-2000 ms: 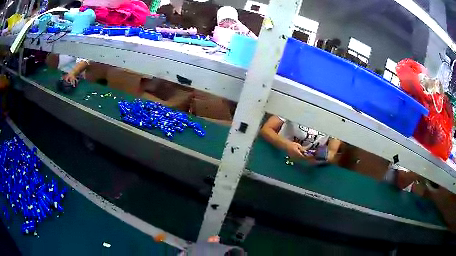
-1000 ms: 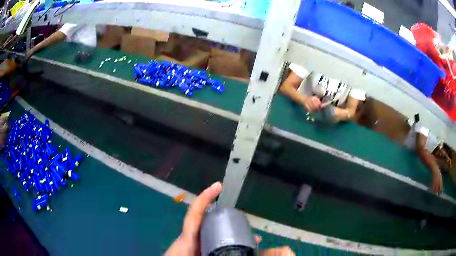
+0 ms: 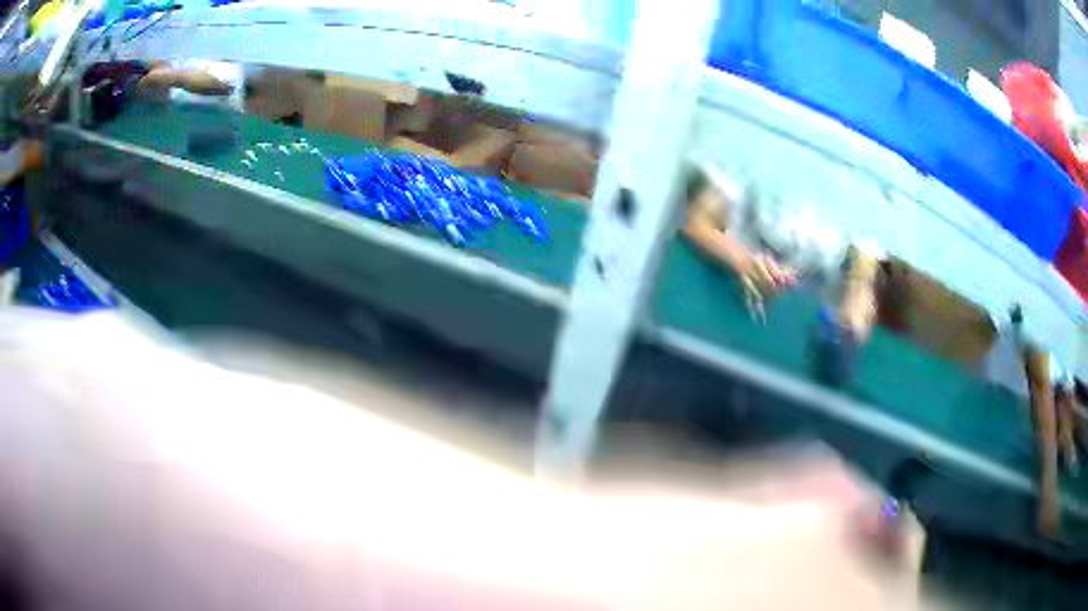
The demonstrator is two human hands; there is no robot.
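A large, badly blurred bare forearm sweeps in from the left edge across the bottom of the head view. It appears to be my left arm, with my left hand (image 3: pixel 835 513) at the lower right. The fingers are too blurred to read. A small dark and blue spot (image 3: pixel 890 511) shows at the fingertips; I cannot tell whether it is held. My right hand is not visible. The grey unit seen earlier cannot be made out. My near heap of blue parts (image 3: pixel 62 290) is mostly hidden behind the arm.
A chipped white post (image 3: pixel 614 239) stands in front of me under the shelf with a blue tub (image 3: pixel 883 119). Across the belt, a blue heap (image 3: pixel 430 197) lies on the green bench (image 3: pixel 716 304). Several other workers' hands and arms show there, one beside a dark unit (image 3: pixel 838 349).
My hands and the grey unit have left the bottom centre; a blurred arm now crosses the lower view to the right. Across the belt, the opposite worker's hands have moved apart.
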